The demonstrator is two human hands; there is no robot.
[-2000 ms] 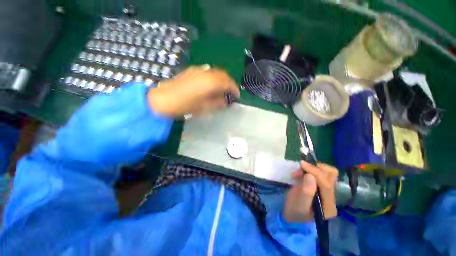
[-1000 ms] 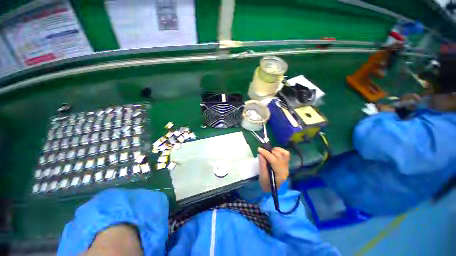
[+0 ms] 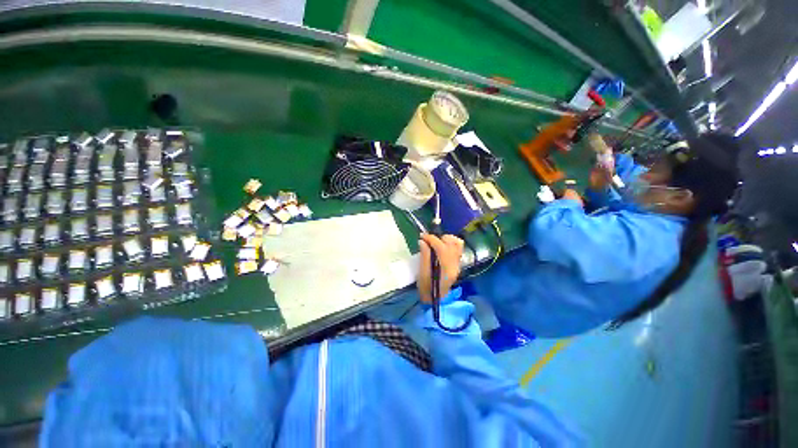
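Observation:
My right hand [image 3: 440, 265] is shut on the black handle of the soldering iron [image 3: 436, 293] at the right end of the work plate, its tip towards the cream tub. The pale work plate [image 3: 328, 254] carries a small round white disc [image 3: 361, 277], perhaps the circuit board, near its front edge. A loose pile of small silver battery cells [image 3: 254, 229] with yellow-orange edges lies at the plate's left. My left hand is not in view; only the blue left sleeve [image 3: 166, 376] shows at the lower left.
A blister tray of silver parts [image 3: 96, 219] lies at the left. A fume fan [image 3: 363, 175], cream tub [image 3: 413, 188], taller cream container [image 3: 433, 125] and blue soldering station [image 3: 455, 201] stand behind the plate. A person in a blue smock [image 3: 604, 245] sits at the right, near an orange fixture [image 3: 547, 149].
The view has swung to the right and shows more of the neighbouring person. My left hand, over the plate's back left corner two seconds ago, has left the picture. My right hand still holds the iron.

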